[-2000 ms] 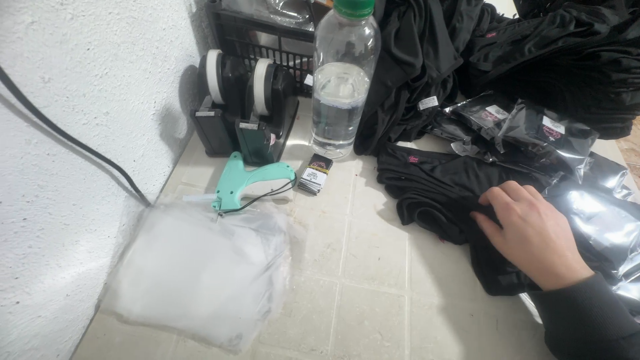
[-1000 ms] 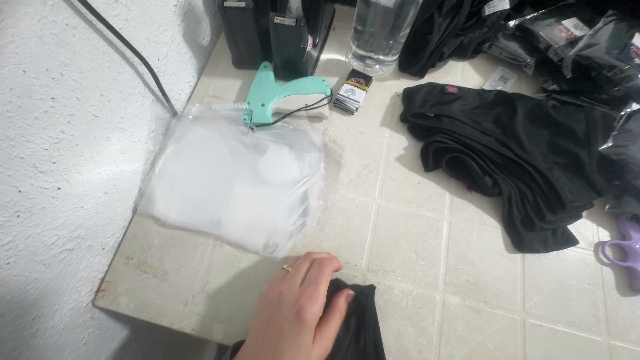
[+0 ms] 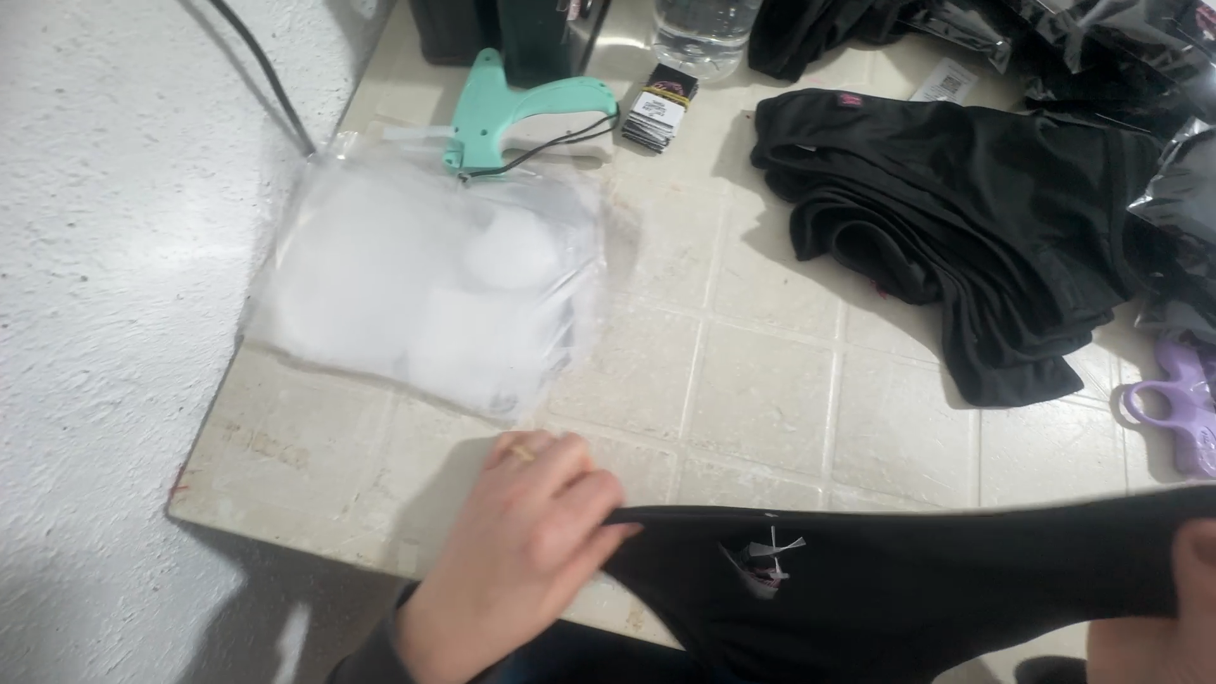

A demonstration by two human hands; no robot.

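Observation:
A black fabric garment (image 3: 883,579) is stretched along the near edge of the table. My left hand (image 3: 532,532) grips its left end, fingers curled over the top edge. At the right border my right hand (image 3: 1164,608), only partly in view, pinches the other end. Small pale plastic bits and a darker patch (image 3: 765,565) show on the garment's face; they are blurred. Beyond my hands lie a stack of clear plastic bags (image 3: 418,285), a turquoise tagging gun (image 3: 484,114) touching its far edge, and a banded stack of printed tags (image 3: 657,109).
Folded black garments (image 3: 950,209) lie at the right, near bagged ones (image 3: 1183,228) and a purple-handled tool (image 3: 1178,408). At the back stand a clear plastic bottle (image 3: 703,33) and dark tape dispensers (image 3: 546,38). A cable (image 3: 261,71) runs along the white wall (image 3: 123,285).
My right hand, on the folded garments two seconds ago, is now at the near right, holding the stretched garment. The garment beside my left hand has been spread out. The view has tilted down.

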